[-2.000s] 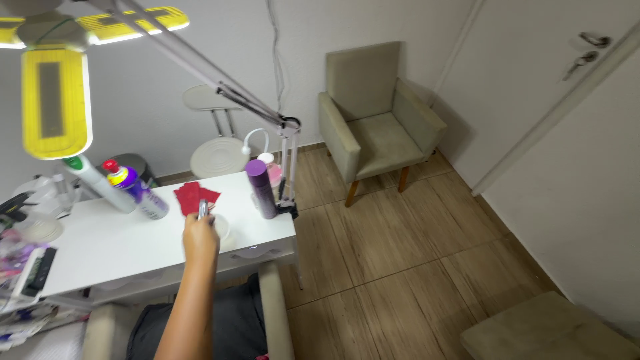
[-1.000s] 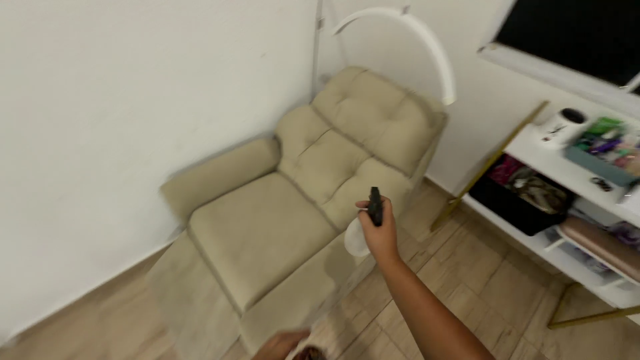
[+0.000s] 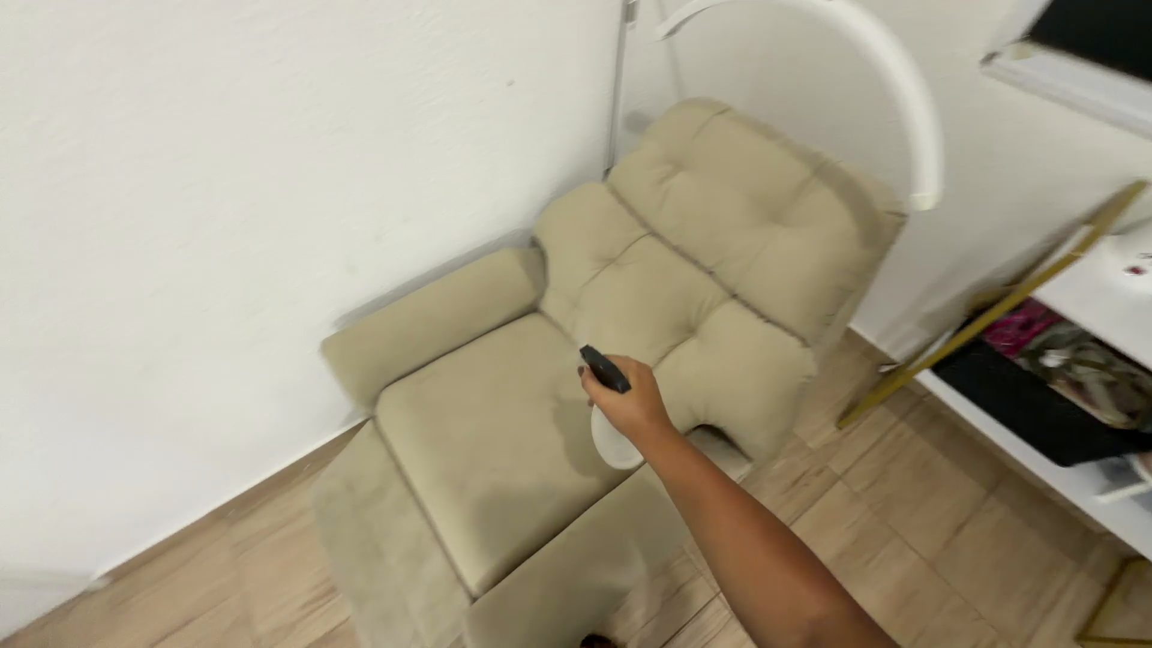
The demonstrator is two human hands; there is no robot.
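My right hand (image 3: 630, 396) is closed around the neck of a spray bottle (image 3: 616, 441), its black trigger head (image 3: 605, 369) showing above the fingers and its whitish body below. The bottle is held over the seat of a beige upholstered recliner (image 3: 504, 441), whose tufted backrest (image 3: 720, 234) lies beyond the hand. Whether any spray comes out cannot be seen. My left hand is out of view.
A white ring-shaped lamp (image 3: 900, 81) arches over the backrest. On the right stands a white shelf unit (image 3: 1017, 450) with a gold frame, holding a black bin (image 3: 1008, 387) of cloth-like items. A white wall (image 3: 225, 225) borders the recliner's left side.
The view has swung from a white table and armchair to the recliner. My left hand, at the bottom edge one second ago, has left view. My right hand still holds the bottle.
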